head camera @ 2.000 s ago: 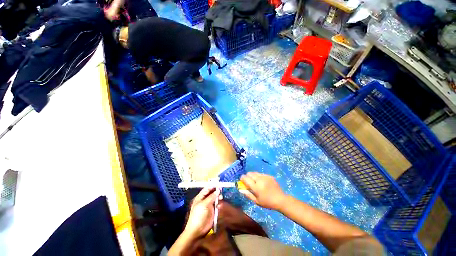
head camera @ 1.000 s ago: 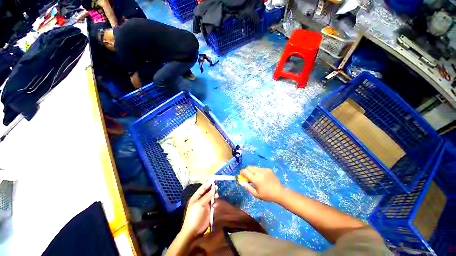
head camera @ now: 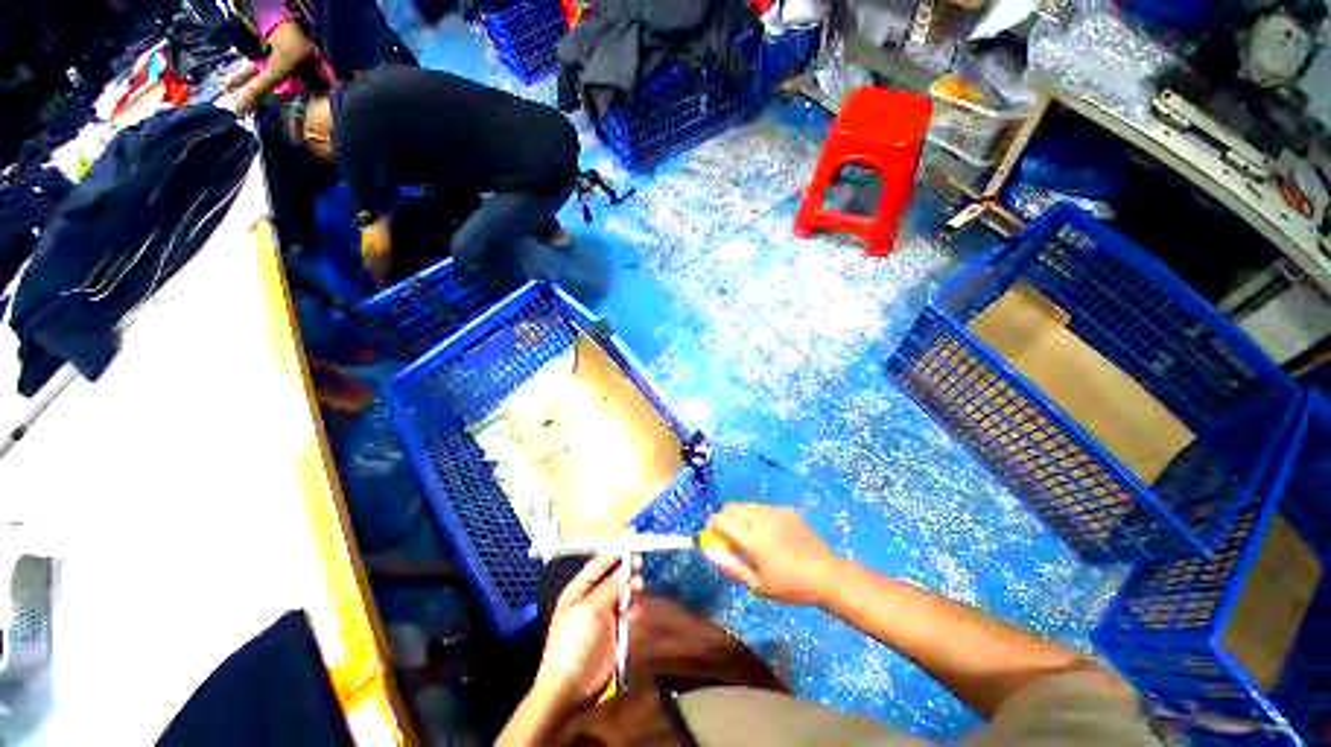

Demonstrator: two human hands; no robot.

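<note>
My left hand [head camera: 584,628] holds a thin white stick [head camera: 623,642] upright at the lower centre. My right hand [head camera: 774,555] is shut on the yellow-orange handle of a knife [head camera: 715,543]. Its pale narrow blade points left across the top of the stick; whether it touches the stick is not clear. Both hands are in front of the brown apron, at the near end of a blue plastic crate [head camera: 464,543] with a tan cardboard liner [head camera: 620,474].
A white table [head camera: 190,482] with a yellow edge runs along the left, with dark cloth [head camera: 241,693] on it. A person in black [head camera: 453,132] bends beyond the crate. A red stool [head camera: 876,146] and more blue crates [head camera: 1022,453] stand right.
Both hands keep their grips near the stick's top, with small shifts of the blade. The bending person's arm has moved. The view has shifted slightly.
</note>
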